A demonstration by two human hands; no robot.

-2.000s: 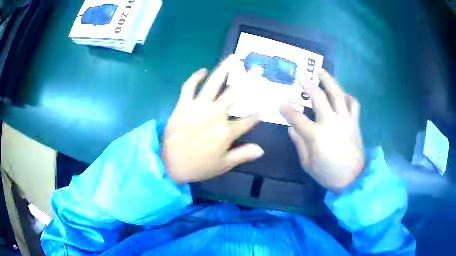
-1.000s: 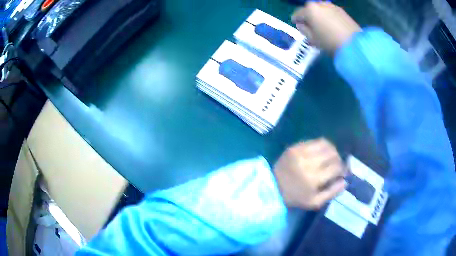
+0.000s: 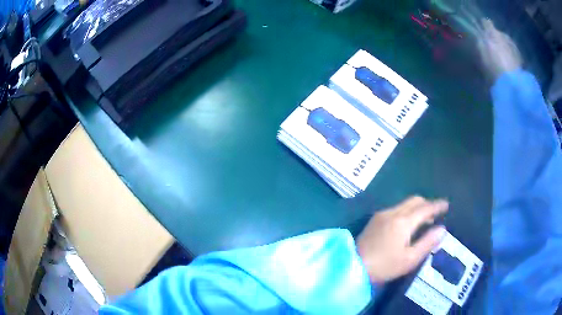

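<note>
My left hand (image 3: 400,240) is at the lower middle, thumb and fingers apart, the thumb at the upper left edge of a BT200 user manual (image 3: 455,271). A plain white paper (image 3: 426,298) shows beside that manual. Both lie on a dark foam tray, mostly hidden or cut off. My right hand (image 3: 500,50) is stretched to the upper right and blurred. Blurred red leads (image 3: 439,32) lie just left of it; whether it grips them cannot be told. Two piles of user manuals, a thicker one (image 3: 336,144) and another (image 3: 382,89), lie side by side in the middle.
Dark foam trays (image 3: 148,52) are stacked at the upper left with clear plastic (image 3: 101,21) on them. An open brown carton (image 3: 101,206) with white papers inside stands at the lower left edge of the green mat (image 3: 215,160). A printed box is cut off at the top edge.
My right hand has moved from beside the far manual pile to the upper right. The view has shifted, and the red leads now show. My left hand's fingers have spread at the manual.
</note>
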